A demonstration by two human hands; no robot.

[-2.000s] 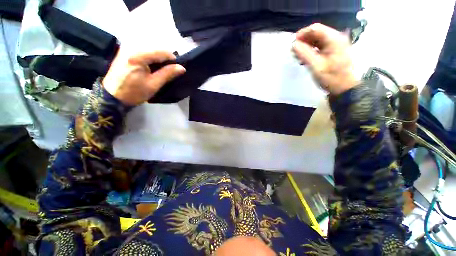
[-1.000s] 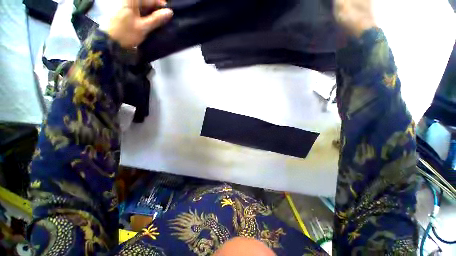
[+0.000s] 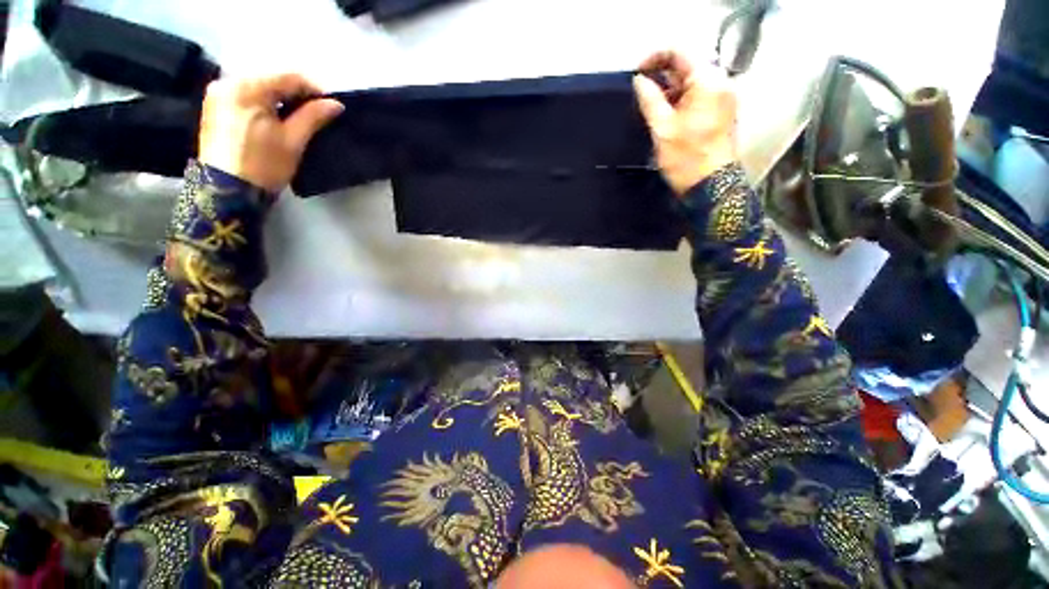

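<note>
My left hand (image 3: 262, 129) pinches the upper left end of a long black cut piece (image 3: 483, 127), or a stack of them. My right hand (image 3: 690, 121) pinches its upper right corner. The piece is stretched between both hands over the white table (image 3: 483, 288). Another black cut piece (image 3: 535, 207) lies on the table, partly hidden under the held one, with its lower edge showing. I cannot tell whether the held piece touches it.
A steam iron (image 3: 845, 161) with a brown handle stands at the right, with cables and a blue tube (image 3: 1012, 414) beyond. Black bundles (image 3: 121, 52) lie at the table's left. A dark cloth (image 3: 909, 316) hangs off the right edge. Black cloth shows at the top edge.
The large black stack has left the middle, with only black cloth at the top edge. Both hands have come lower and nearer, now stretching a black piece over the one lying on the table.
</note>
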